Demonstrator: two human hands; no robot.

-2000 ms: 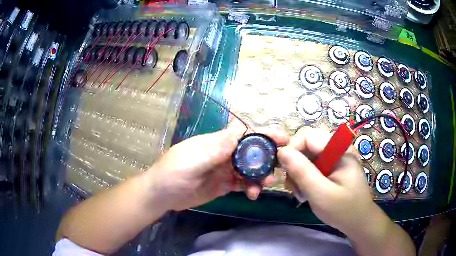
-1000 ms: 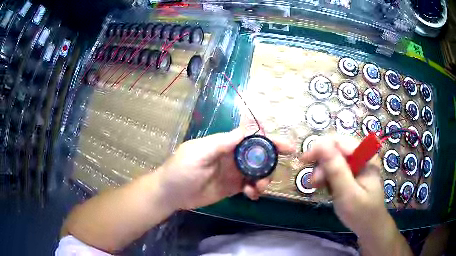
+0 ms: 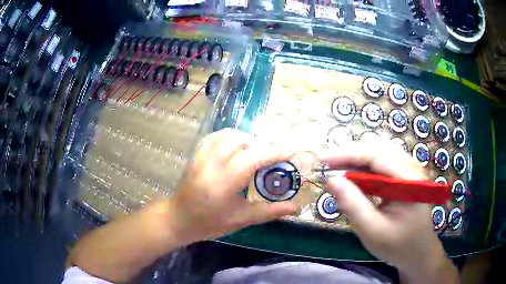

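Note:
My left hand (image 3: 222,191) holds a small loudspeaker (image 3: 277,182) between thumb and fingers, its white-ringed magnet back facing up and its terminal edge toward the right. My right hand (image 3: 383,194) grips a red test probe (image 3: 399,187) lying nearly level, its tip pointing left, a little right of the speaker's terminals. Thin lead wires run from the terminals toward the right hand; whether the fingers hold them I cannot tell. The blister tray (image 3: 302,83) lies beneath and behind both hands, with several speakers lying magnet up in its right part.
The slotted tray (image 3: 138,138) at the left has speakers on edge in its rear rows, with red wires. Dark stacked trays (image 3: 33,111) stand at far left. Clear trays (image 3: 355,25) are stacked at the rear. A round white unit (image 3: 463,39) and cardboard (image 3: 492,61) are at rear right.
The held speaker has turned over from cone side to magnet side. The probe has swung from slanting to nearly level, its tip now near the speaker. The right hand has come closer to the left.

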